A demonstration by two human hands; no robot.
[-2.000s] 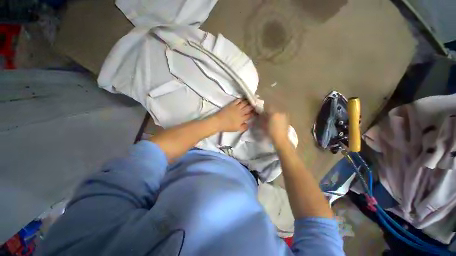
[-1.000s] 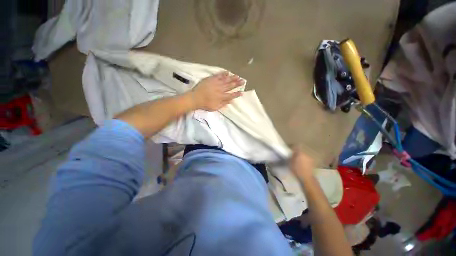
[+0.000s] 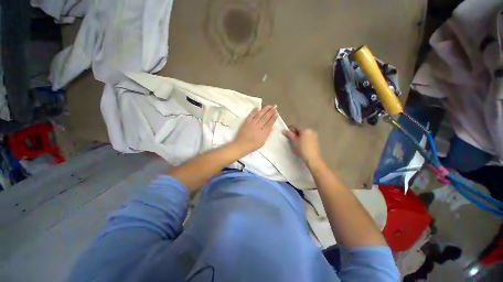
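An off-white jacket [image 3: 132, 118] lies on the brown pressing table at its near edge, its smooth cream border strip [image 3: 270, 146] facing up and running toward my lap. A tiny dark label [image 3: 194, 102] shows on the cloth. My left hand [image 3: 257, 128] lies flat on the strip, fingers together, pressing it down. My right hand [image 3: 303, 144] pinches the strip's outer edge with thumb and fingers. The steam iron [image 3: 361, 85], dark with a yellow-orange handle, stands on the table to the right, touched by neither hand.
The brown table [image 3: 309, 60] has a round dark stain. More off-white cloth [image 3: 132, 33] lies at the far left. Blue hose and cord [image 3: 433, 151] with a pink-red tie run from the iron. Pale garments [image 3: 463, 71] hang at right. A red container [image 3: 405, 217] stands below right.
The jacket was turned so its cream border and label show. Since the last frame, my right hand has moved up and inward along the edge, nearer my left hand. The iron stays on the table.
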